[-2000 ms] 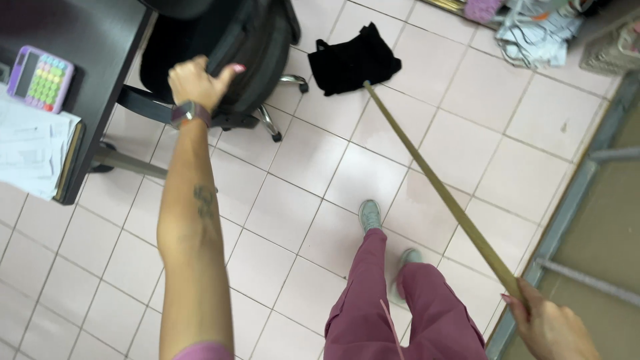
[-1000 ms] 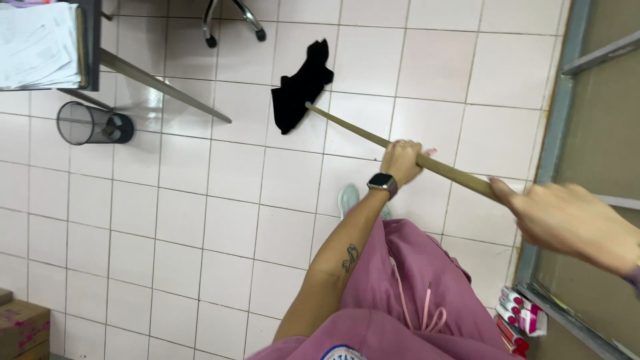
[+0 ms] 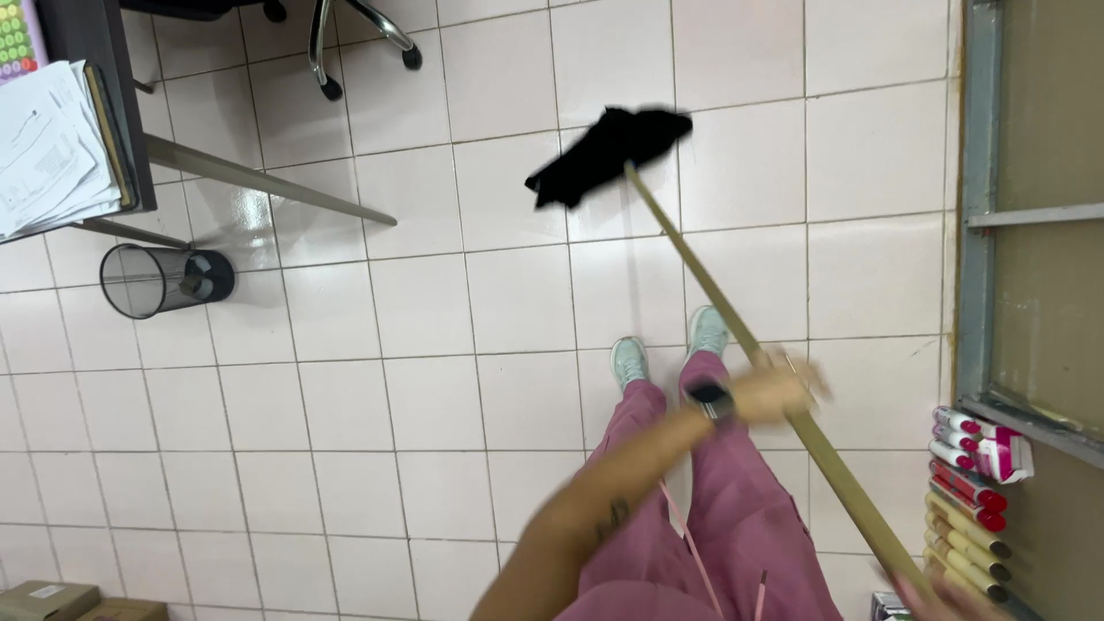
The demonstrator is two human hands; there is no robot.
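Note:
A long wooden pole (image 3: pixel 849 483) slants from the lower right up to a black cloth (image 3: pixel 608 155) lying spread on the tiled floor, its far end touching the cloth. My left hand (image 3: pixel 772 388), with a dark watch on the wrist, is closed round the middle of the pole. Near the pole's upper end, at the bottom right edge, my right hand (image 3: pixel 944 599) grips it; this hand is blurred and partly cut off by the frame.
A dark desk (image 3: pixel 108 52) bearing papers stands at upper left, with a slanting metal leg. Below it is a mesh wastebasket (image 3: pixel 138 280); wheeled chair legs (image 3: pixel 366 21) are at the top. Cardboard boxes (image 3: pixel 52 599) sit lower left. Markers (image 3: pixel 966 492) line the right, beside a metal frame (image 3: pixel 979 172).
Two seconds ago my left hand was off the pole, over the chair; it is now on the pole. The black cloth has moved away from the chair, across the floor. The view has shifted.

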